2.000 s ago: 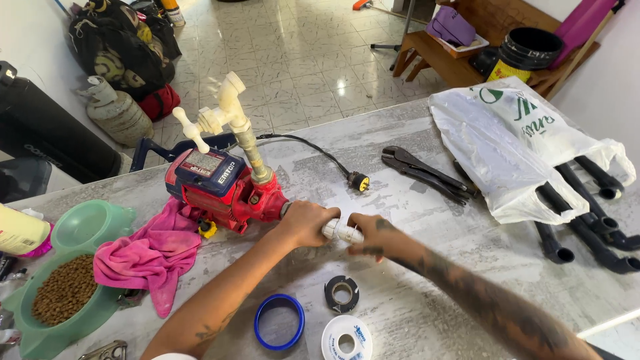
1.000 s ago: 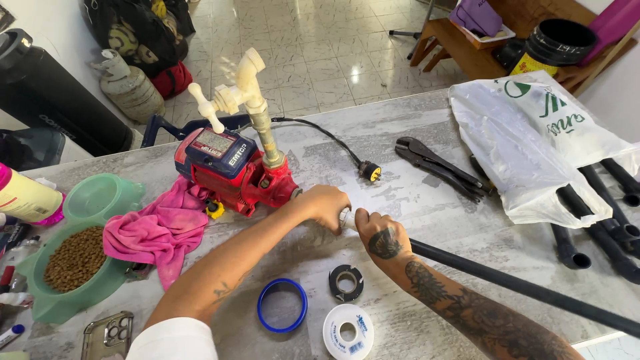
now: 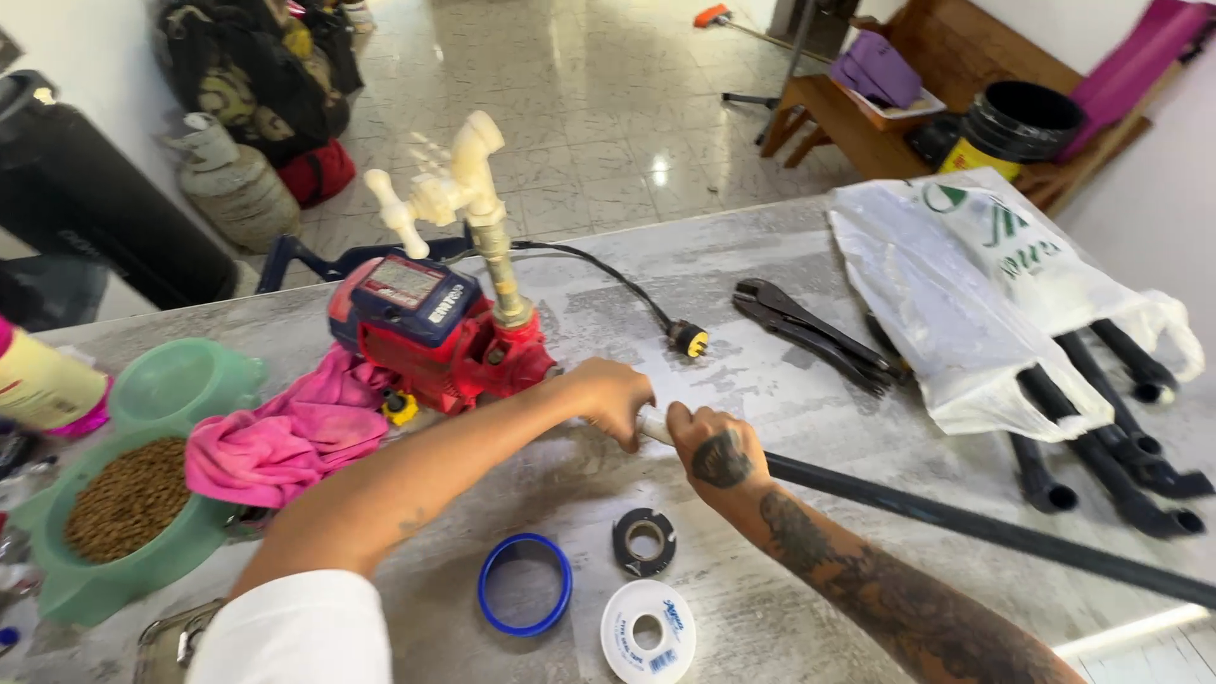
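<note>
A red and blue electric water pump [image 3: 437, 332] stands on the grey table, with pale plastic fittings and a valve on its upright pipe. My left hand [image 3: 608, 394] closes around the pump's side outlet joint, hiding most of it. Just right of it, my right hand [image 3: 717, 446] grips a black hose [image 3: 950, 518] near its end. A short white section [image 3: 654, 425] shows between the two hands. Below them lie a roll of black tape [image 3: 644, 542], a spool of white thread seal tape [image 3: 617, 627] and a blue ring [image 3: 485, 591].
Locking pliers [image 3: 807, 328] and the pump's plug [image 3: 688, 338] lie beyond my hands. A white plastic bag [image 3: 931, 304] holds black pipe fittings [image 3: 1045, 489] at the right. A pink cloth [image 3: 285, 437] and a green pet bowl [image 3: 180, 532] with kibble are at the left.
The black hose, not seen in my hands two seconds ago, now runs from my right hand to the right edge. My left hand has stayed near the pump's outlet.
</note>
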